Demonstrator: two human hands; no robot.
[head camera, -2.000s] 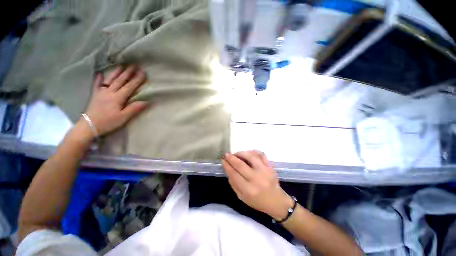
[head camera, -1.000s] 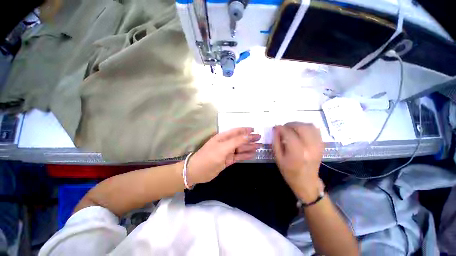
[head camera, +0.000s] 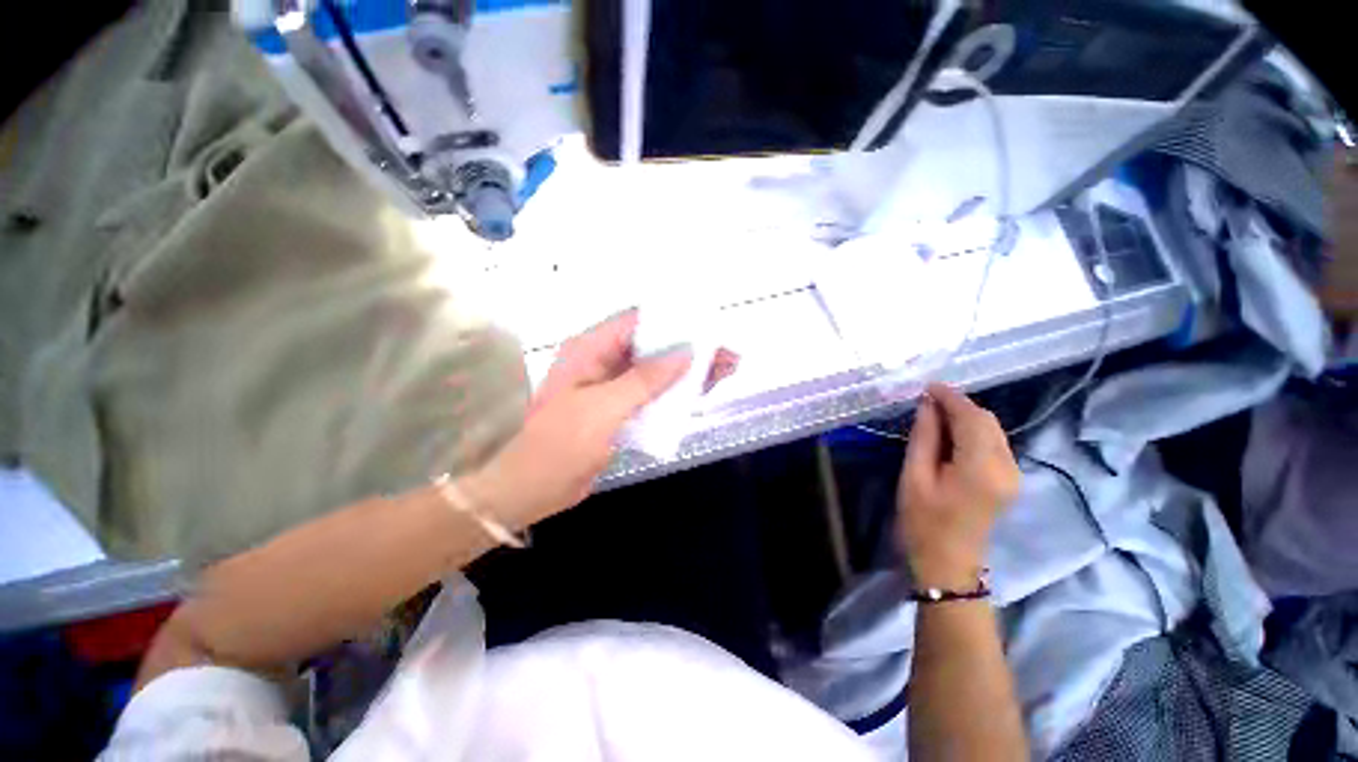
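Observation:
My left hand (head camera: 574, 410) holds a small white slip (head camera: 655, 417) between thumb and fingers at the table's front edge. A small reddish patch shows just right of the slip; I cannot tell what it is. My right hand (head camera: 956, 474) is at the front edge with its fingers bent together. Its fingertips meet the lower end of a clear packet with white contents (head camera: 901, 305); glare hides whether they grip it. The olive-khaki cloth (head camera: 283, 328) lies left of the needle area, partly behind my left forearm.
The sewing machine (head camera: 484, 186) stands ahead, brightly lit. A dark phone (head camera: 760, 75) is strapped to it. A white cable loops down at the right past the table edge (head camera: 1065, 320). Grey-blue cloth (head camera: 1043, 558) is bunched below right. A red bin (head camera: 119, 633) shows below left.
The view has swung right. My right hand has moved right, away from my left hand, to the packet. My left hand now has the white slip. The cloth was let go earlier.

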